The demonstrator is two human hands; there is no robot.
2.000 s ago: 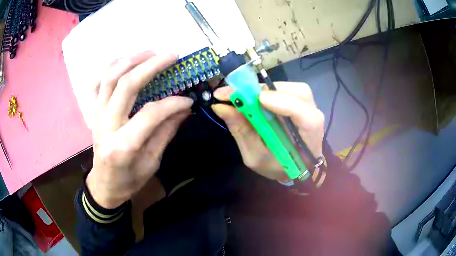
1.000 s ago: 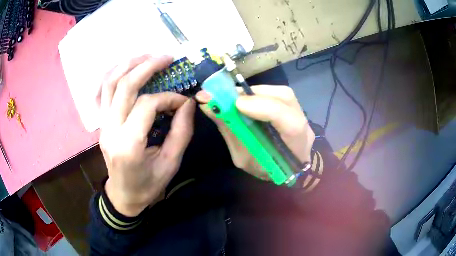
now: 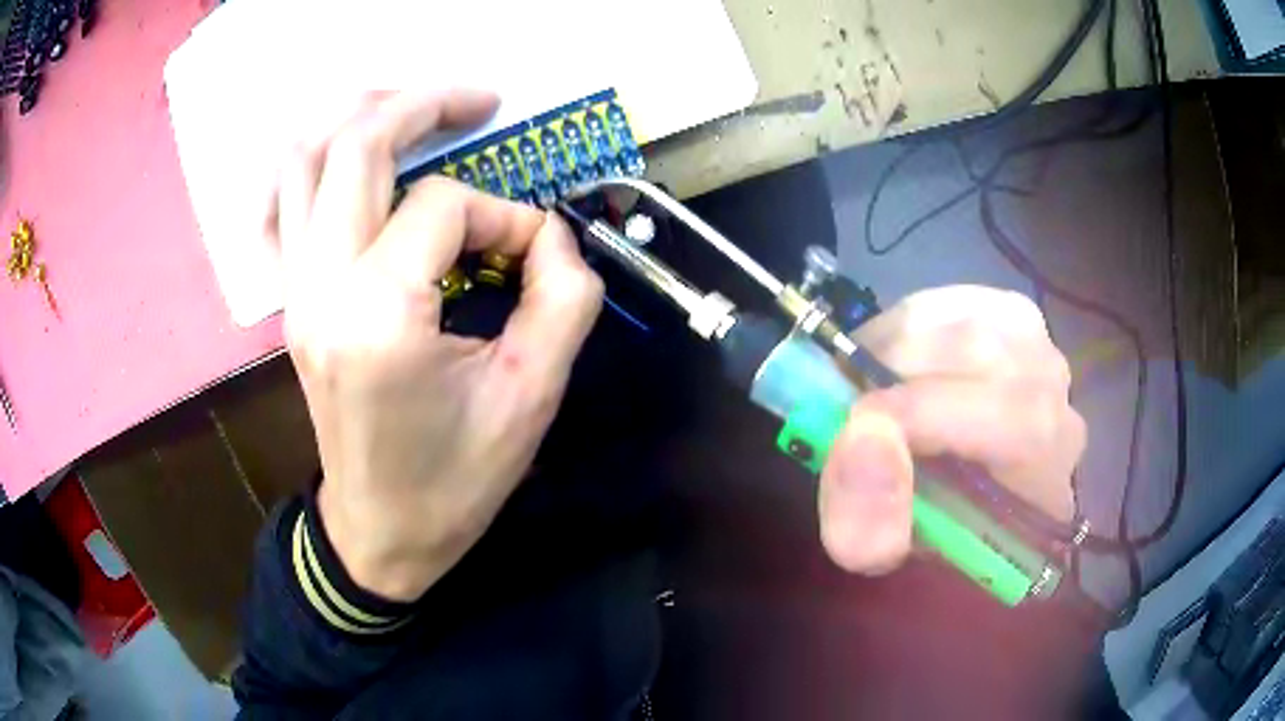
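Observation:
The PCB panel [image 3: 564, 141], blue with yellow areas, lies at the front edge of the white work pad [image 3: 592, 42]. My left hand [image 3: 437, 310] is over its left part, fingers on the panel and thumb and index finger pinched at its front edge; anything between those fingertips is hidden. My right hand [image 3: 958, 409] holds the green soldering iron [image 3: 972, 542]. The iron's metal barrel and bent solder feed tube [image 3: 719, 240] point at the panel's front edge beside my left fingertips. A round whitish component [image 3: 640, 228] and yellow components [image 3: 486, 268] show below the panel.
A pinkish-red mat [image 3: 113, 310] at left bears a small pile of yellow leaded components [image 3: 21, 254]. Black knobbly strips [image 3: 35, 42] lie at the top left. Black cables [image 3: 986, 197] loop at right. A tan worktop [image 3: 902, 57] is behind.
The iron has swung down and right, its barrel now aimed up-left at the panel's front edge. My right hand has moved right, away from my left fingertips. My left hand stays at the panel.

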